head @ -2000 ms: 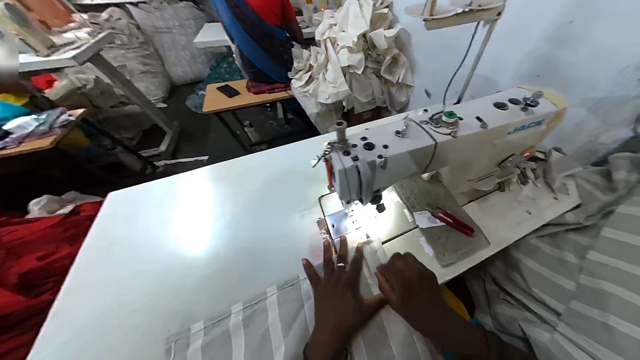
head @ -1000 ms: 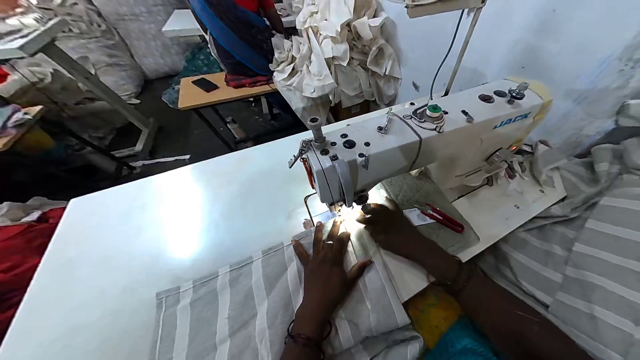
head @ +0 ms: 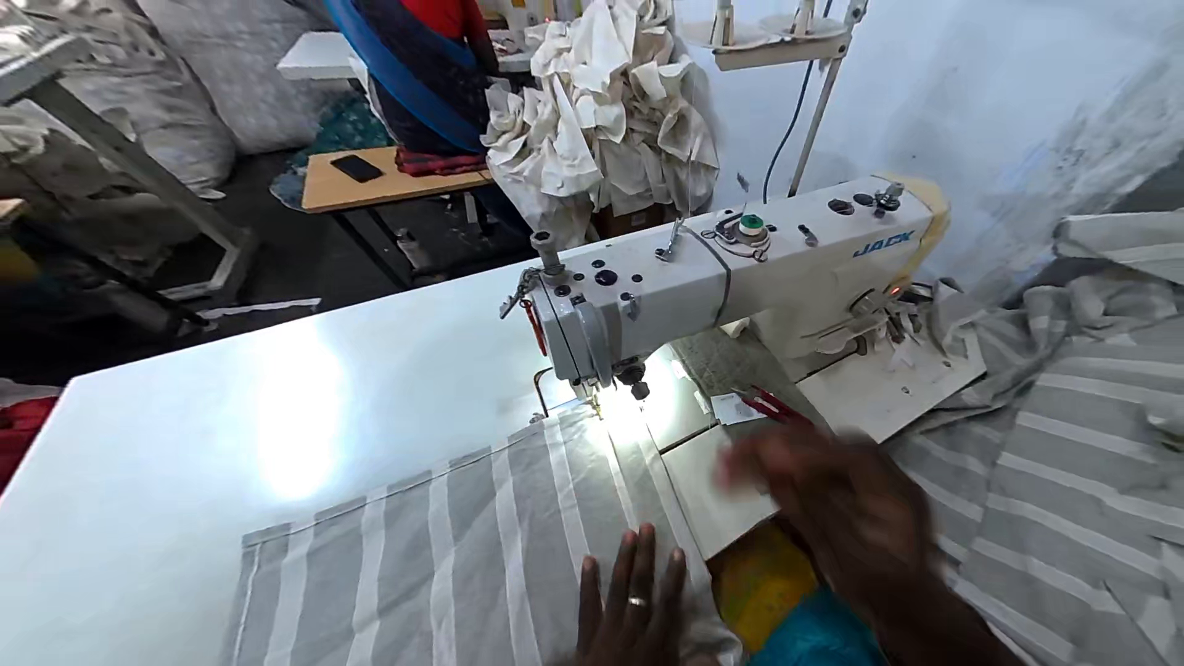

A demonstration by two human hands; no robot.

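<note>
A grey and white striped fabric (head: pixel 472 546) lies on the white sewing table, its far edge under the needle area of a white JACK sewing machine (head: pixel 666 287). My left hand (head: pixel 634 592) rests flat on the fabric near its right side, fingers apart, a ring on one finger. Blurred by motion, my right hand (head: pixel 823 490) is above the table's near right edge, beside the red-handled tool (head: pixel 775 407); whether it holds anything cannot be told. That tool lies by a small white paper (head: pixel 735 409) on a grey-green cloth (head: pixel 731 365).
More striped fabric (head: pixel 1073 462) is heaped at the right. Behind the machine hang cream fabric pieces (head: pixel 601 120). A person in red and blue (head: pixel 416 74) is near a wooden-topped table (head: pixel 370 190) bearing a phone (head: pixel 356 167). A thread stand (head: pixel 786 46) rises behind.
My right hand has left the needle area and moved right, toward the red-handled tool. My left hand has moved back from the needle along the fabric. The fabric's edge now reaches the lit presser area.
</note>
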